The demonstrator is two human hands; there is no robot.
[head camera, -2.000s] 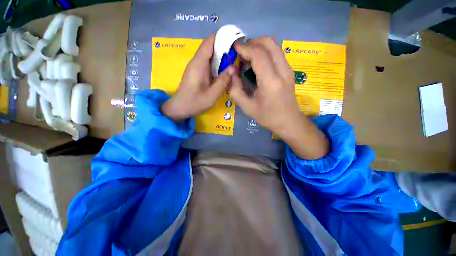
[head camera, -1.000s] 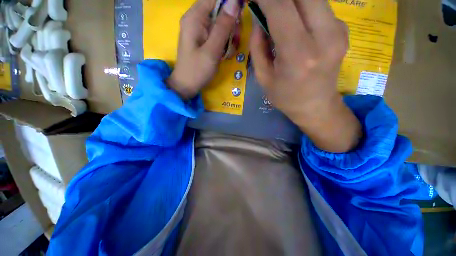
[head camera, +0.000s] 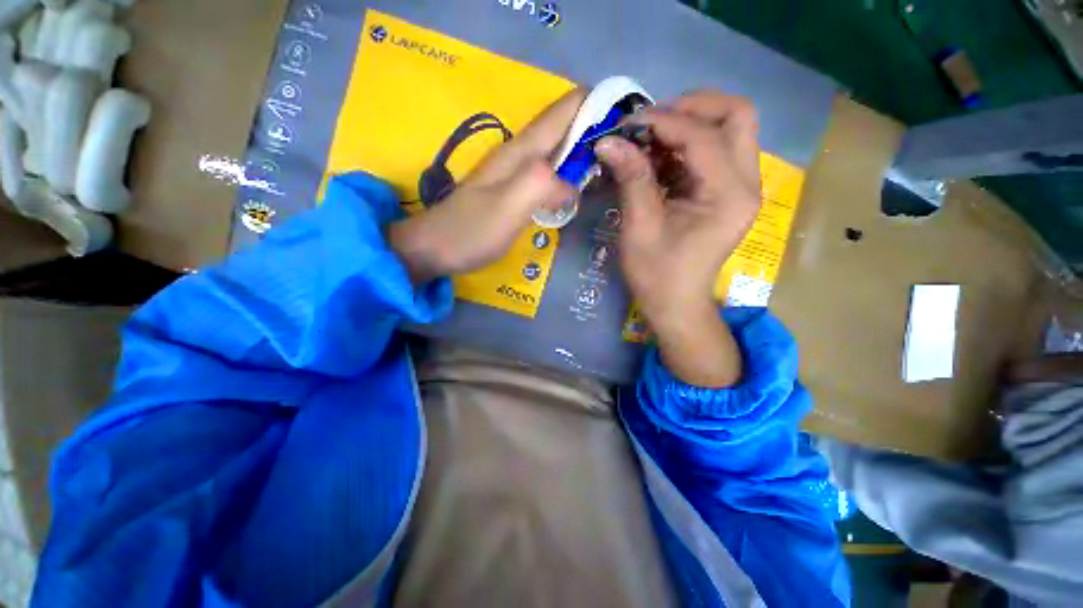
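Observation:
A white curved housing shell (head camera: 590, 109) is held over the grey and yellow printed carton sheet (head camera: 451, 65), tilted, its open side showing. A blue battery cell (head camera: 577, 163) lies inside it. My left hand (head camera: 493, 202) grips the shell from the left, its thumb near the cell. My right hand (head camera: 695, 190) is at the shell's open side, fingers pinched at a small dark part by the cell. That part is mostly hidden by the fingers; I cannot tell if it is the circuit board or wires.
White empty housings (head camera: 109, 149) are heaped at the left on brown cardboard. A white card (head camera: 931, 333) lies at the right. A grey metal bracket (head camera: 998, 137) and the green belt (head camera: 819, 54) are at the upper right. Another person's grey sleeve (head camera: 950, 499) shows at the lower right.
The view has swung, so the carton sheet looks turned. The shell is back fully in view, more tilted than two seconds ago. The green board seen earlier by my right hand no longer shows clearly.

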